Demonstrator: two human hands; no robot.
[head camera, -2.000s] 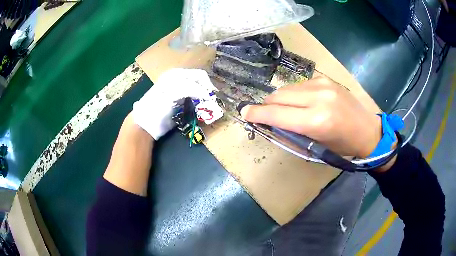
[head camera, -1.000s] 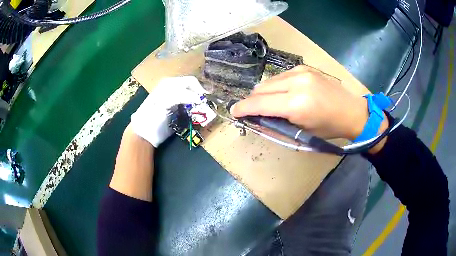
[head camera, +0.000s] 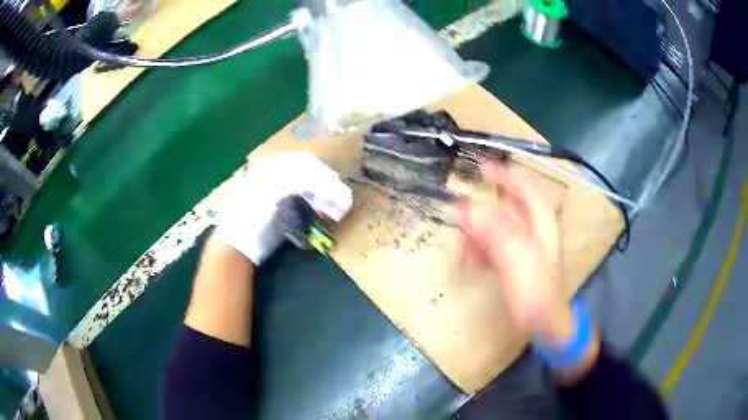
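My left hand (head camera: 283, 201), in a white glove, holds a small dark circuit board (head camera: 297, 223) with a yellow-green part at its lower end, above the cardboard's left edge. The board is blurred and partly hidden by the fingers. My right hand (head camera: 508, 238) is bare, blurred and empty, fingers apart, over the cardboard. A blue strap (head camera: 574, 336) is on its wrist. The soldering iron (head camera: 508, 144) lies in the dark, dirty iron stand (head camera: 408, 156), its cable and white tube running off to the right.
A translucent hood (head camera: 373, 66) on a silver gooseneck (head camera: 205, 59) hangs over the back of the cardboard mat (head camera: 426, 303). A solder spool (head camera: 543, 23) with green ends stands at the back right. A cardboard box edge (head camera: 78, 381) is at the lower left.
My right hand has let go of the soldering iron, which now rests in the stand, and has drawn back from it. My left hand still holds the board. The view has shifted, showing the spool.
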